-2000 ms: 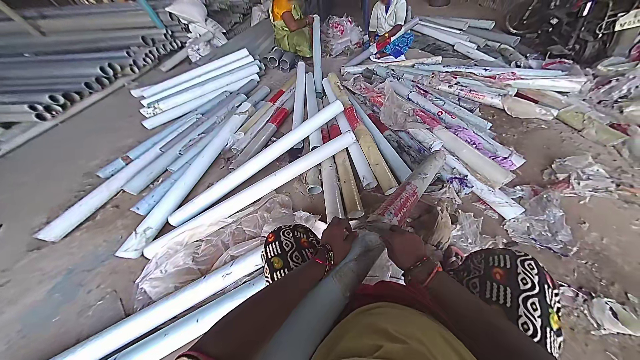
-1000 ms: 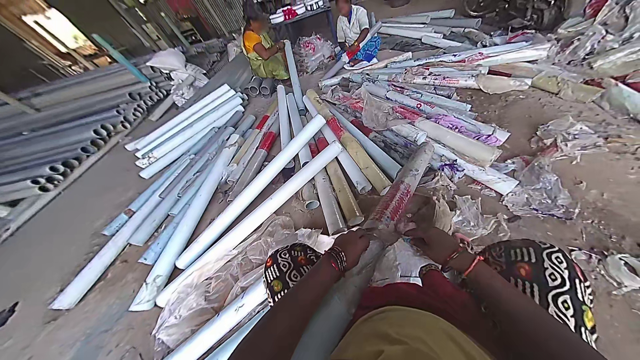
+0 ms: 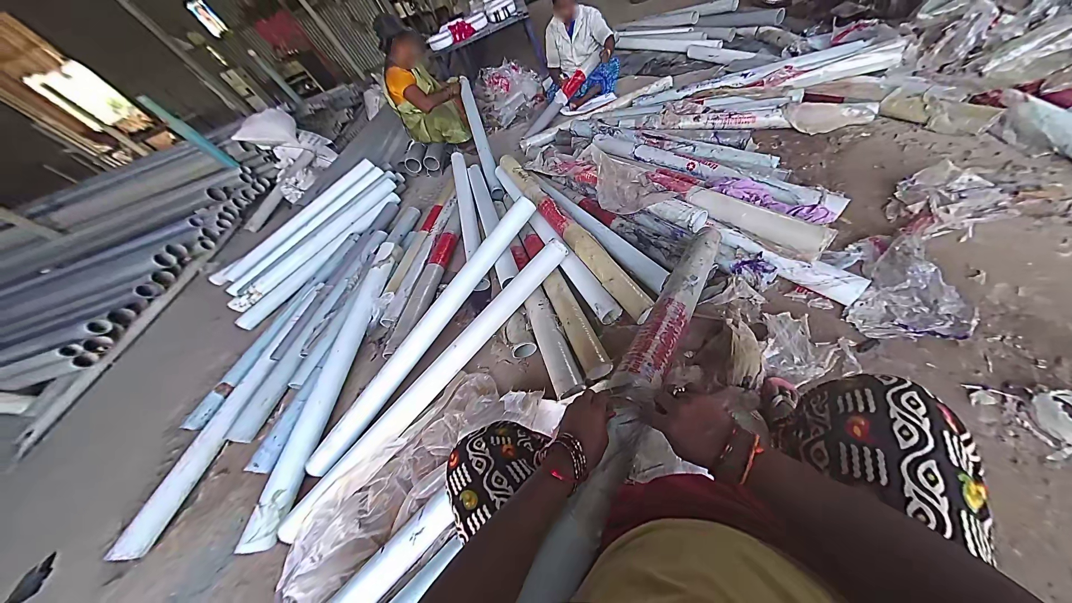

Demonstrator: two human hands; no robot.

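A long plastic pipe (image 3: 615, 452) runs from my lap away from me, and printed plastic film (image 3: 657, 339) in clear and red covers its far part. At the film's near edge, my left hand (image 3: 589, 425) grips the film on the pipe's left side. My right hand (image 3: 695, 423) pinches crumpled film on the right side, close beside the left. The fingertips are partly blurred. Two white pipes (image 3: 427, 335) lie on the ground just left of the held pipe.
Many bare pipes (image 3: 343, 360) lie to the left, and film-wrapped pipes (image 3: 754, 218) to the right. Torn film (image 3: 913, 289) litters the ground. Stacked grey pipes (image 3: 100, 251) line the left side. Two persons (image 3: 431, 105) (image 3: 578, 50) sit at the back, each with a pipe.
The bare near length of the held pipe shows differently as the pipe has been tilted more upright since two seconds ago. Both hands remain at the film. The view has shifted upward.
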